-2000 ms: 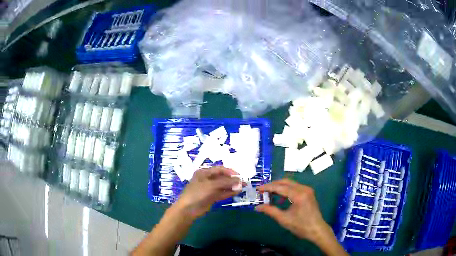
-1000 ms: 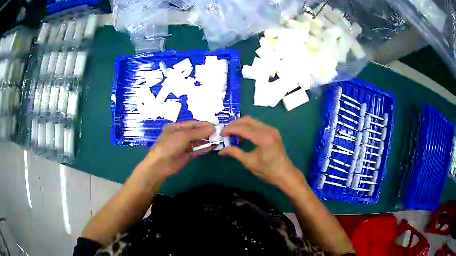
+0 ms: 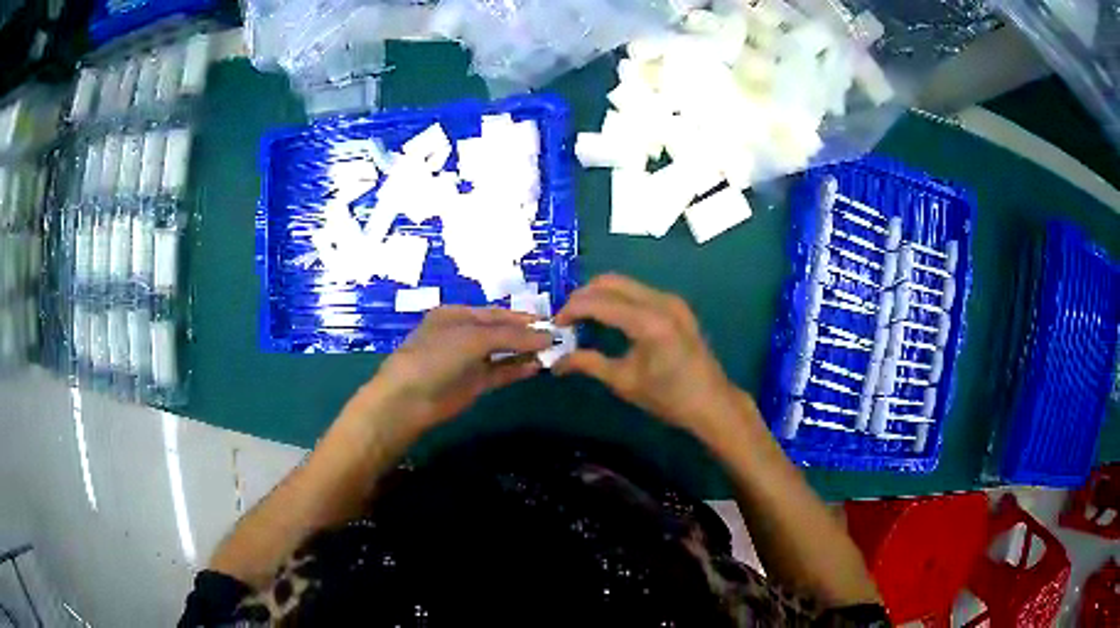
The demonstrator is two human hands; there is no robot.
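My left hand and my right hand meet at the front right corner of the blue central tray. Between their fingertips they hold a small white piece. A thin white stick part seems to run from it into my left fingers, which hide most of it. Flat white pieces lie heaped in the central tray, with thin sticks along its left side. One small white rectangle lies apart near the tray's front edge.
Cream foam blocks lie loose behind right. A blue parts tray with rows of headed sticks stands right, stacked blue trays beyond. Clear blister trays are left, clear plastic bags behind, red stools below right.
The view has tilted down and shifted right, then settled. Both hands stay together on the small white piece; its stick, clear a second ago, is now mostly covered by my left fingers.
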